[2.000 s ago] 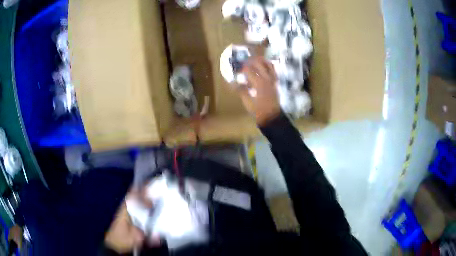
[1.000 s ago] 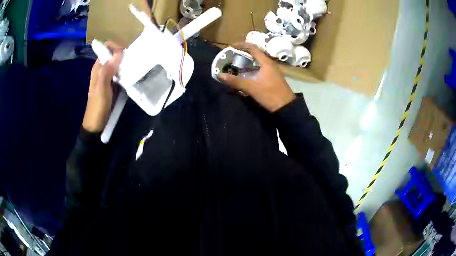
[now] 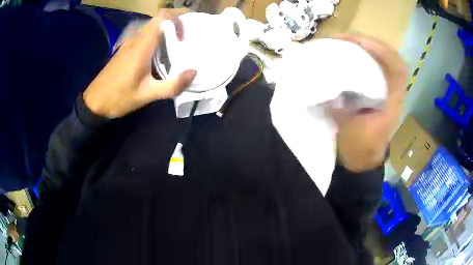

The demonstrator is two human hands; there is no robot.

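My left hand grips a white rounded camera body by its side, thumb on the near face. A squarish bracket end shows under it. A dark lead hangs from it and ends in a white-yellow label; thin orange-brown wires run on its right. My right hand is closed around a large, bright white rounded piece, close to the camera and blurred. A white tapering part extends below it; I cannot tell whether it is the same piece. The two held pieces are close together; contact is unclear.
The open carton is beyond my hands, with several white ball shells inside. On the right are yellow-black floor tape, blue stools, a small brown carton and a blue basket. A dark-clothed person is at left.
The camera body has turned, showing its round side, and moved right and up. My right hand has moved right and down; a large white piece now fills it, where a small hollow shell showed.
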